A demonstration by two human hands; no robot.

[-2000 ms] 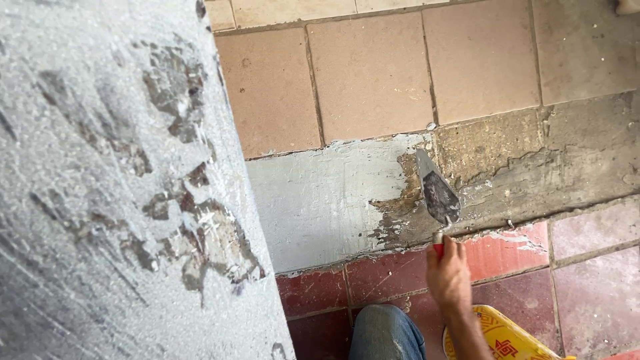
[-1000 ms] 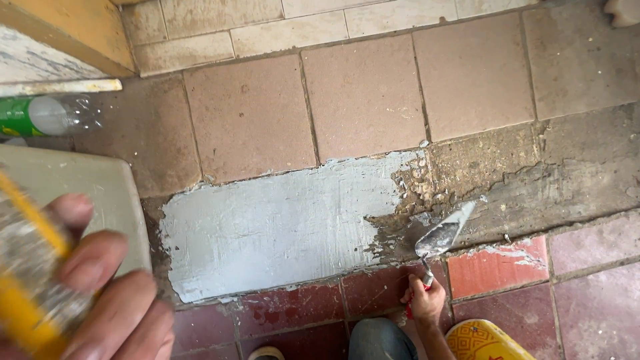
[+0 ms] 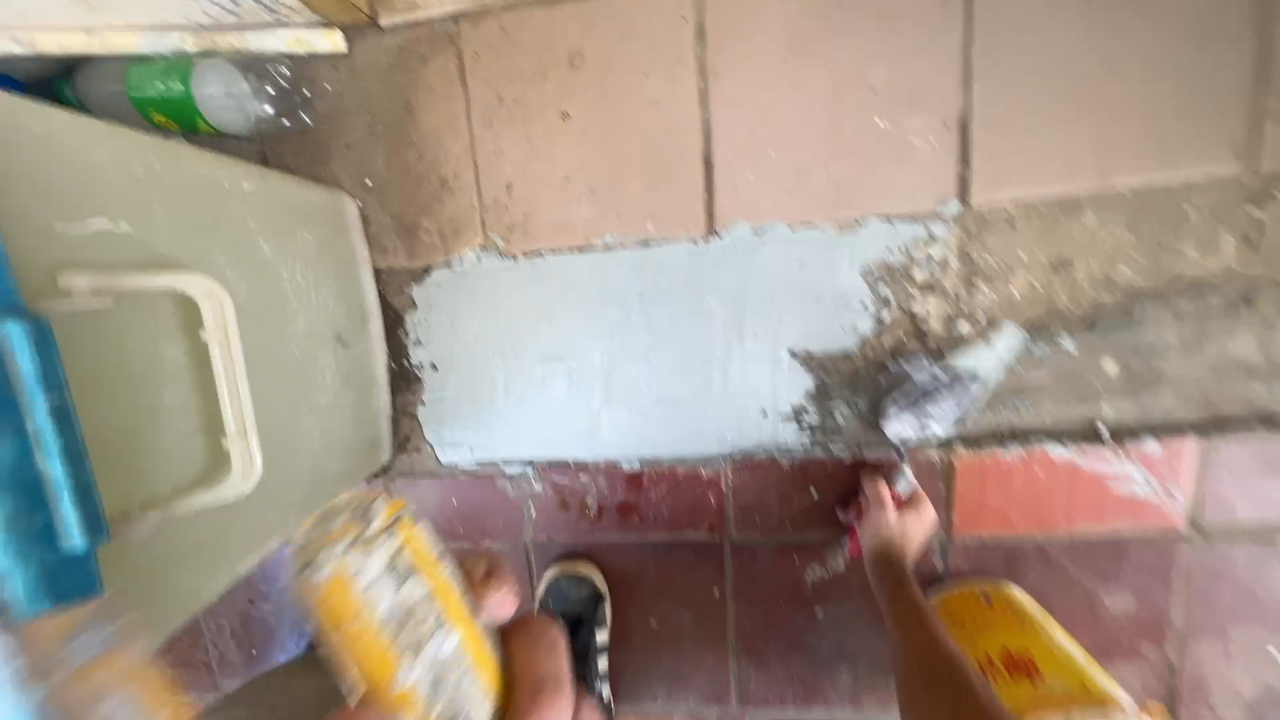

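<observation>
My right hand (image 3: 895, 520) grips the red handle of a pointed trowel (image 3: 935, 400). Blurred, the blade lies over the bare strip just right of the spread pale grey paste (image 3: 620, 350), with some paste at its tip. At the lower left my left hand (image 3: 535, 650) is closed around a yellow object crusted with dried paste (image 3: 395, 600), whose exact kind the blur hides. Rough mortar (image 3: 1120, 250) continues to the right of the paste, between tan tiles (image 3: 840, 110) above and dark red tiles (image 3: 800, 620) below.
A pale plastic container with a handle (image 3: 310, 300) stands at left, a blue object (image 3: 50, 460) over its edge. Behind it lies a plastic bottle with a green label (image 3: 170, 95). A shoe (image 3: 575, 620) is at the bottom, and a yellow container (image 3: 1020, 640) sits beside my right forearm.
The left hand with the yellow object, absent from the oldest frame, has come into view. The grey surface that filled the left side two seconds ago is gone from view. The trowel remains over the bare strip.
</observation>
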